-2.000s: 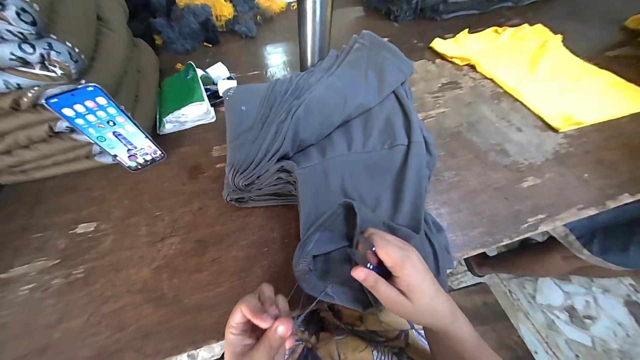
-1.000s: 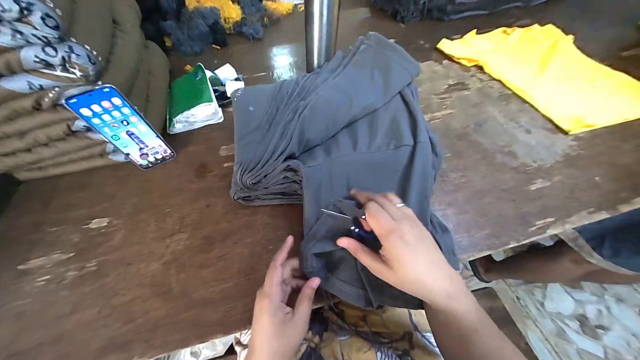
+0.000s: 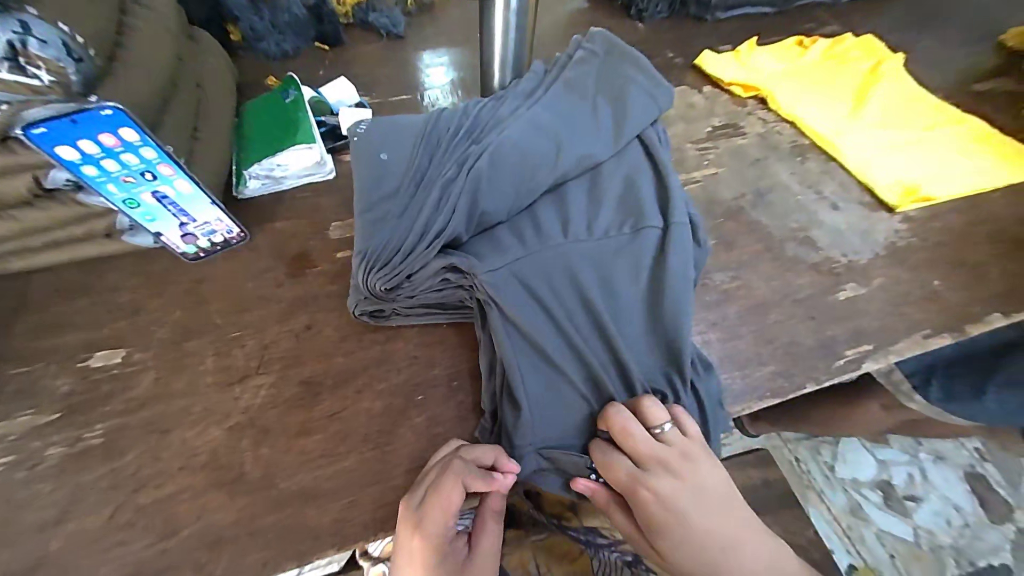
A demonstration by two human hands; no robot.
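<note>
Several grey knit garments (image 3: 512, 176) lie folded in a pile on the wooden table, and part of one stretches toward me to the table's front edge. At its near end, my right hand (image 3: 656, 472), with a ring on one finger, is closed on a small dark tool (image 3: 594, 468), mostly hidden by the fingers, and bunches the cloth. My left hand (image 3: 464, 496) is at the lower left corner of the cloth, thumb and fingertips pinched together; whether a thread or the fabric edge is between them I cannot tell.
A lit smartphone (image 3: 136, 184) leans on a brown fabric stack (image 3: 184, 96) at left, beside a green notebook (image 3: 280, 136). A metal pole (image 3: 506, 48) rises behind the pile. Yellow cloth (image 3: 872, 120) lies at right. Another person's leg (image 3: 832, 412) shows at the lower right, beyond the table edge.
The right hand has moved down toward the hem, and the tool's thin blade or point, visible a second ago, is largely hidden. The left hand's spread fingers have come together.
</note>
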